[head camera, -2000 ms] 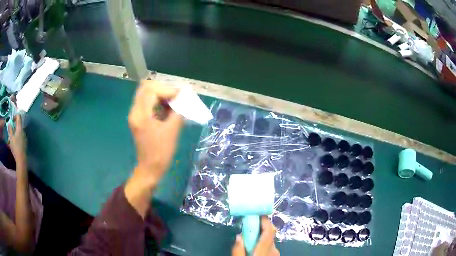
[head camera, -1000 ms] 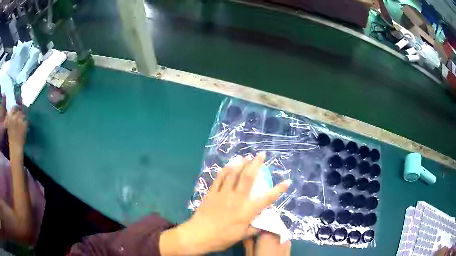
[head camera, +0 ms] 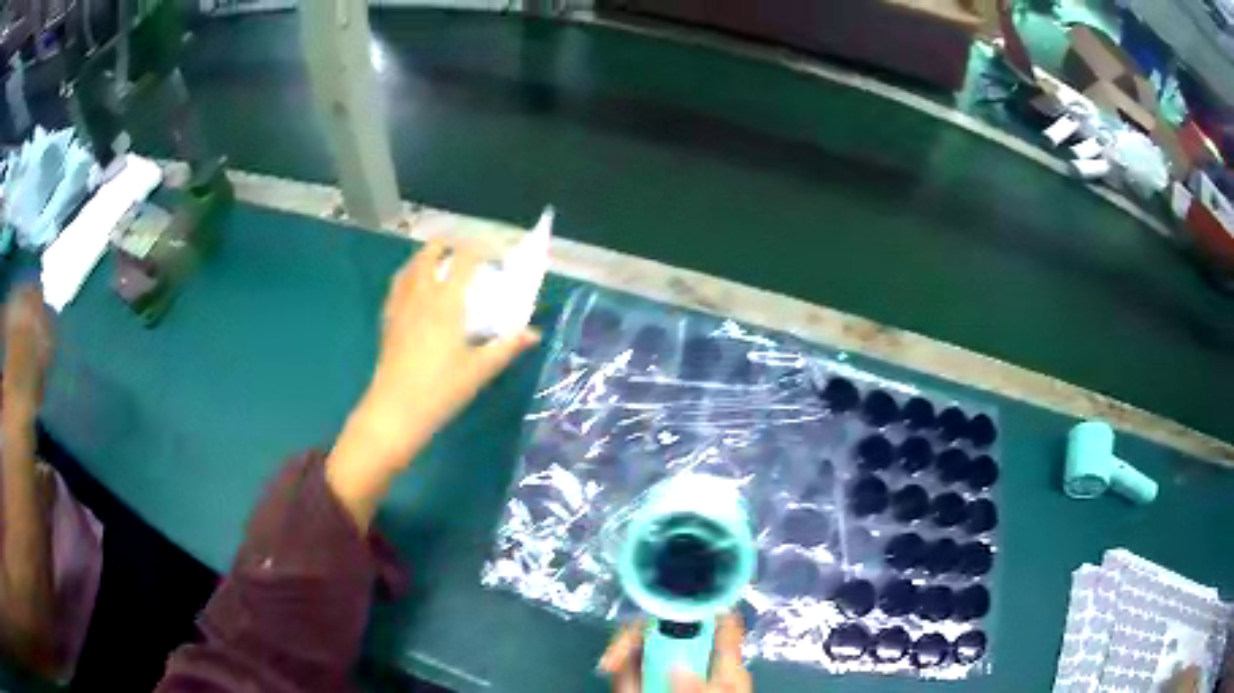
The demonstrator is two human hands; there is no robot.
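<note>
My right hand [head camera: 677, 663], cut off by the bottom edge, holds a mint-green handheld fan [head camera: 688, 548] upright by its handle. The fan's round open end faces me and looks dark inside. My left hand [head camera: 430, 332] is raised left of the tray and pinches a small white wipe [head camera: 509, 287]. The wipe is apart from the fan. The blister tray [head camera: 866, 542] lies beyond and under the fan, with rows of glossy black discs [head camera: 913, 501] exposed at right. Wrinkled clear film [head camera: 677, 406] covers its left and middle parts.
Another mint-green fan [head camera: 1091, 460] lies at right, above white sticker sheets [head camera: 1130, 630] with another person's fingers on them. A pale rail [head camera: 758, 309] separates the bench from the dark green conveyor [head camera: 704, 149]. A post [head camera: 349, 122] stands at upper left. Another worker's arm is at far left.
Since one second ago my left hand has moved off the fan, up and left, with the wipe. The fan now shows its open round end instead of the drum's side seen two seconds ago.
</note>
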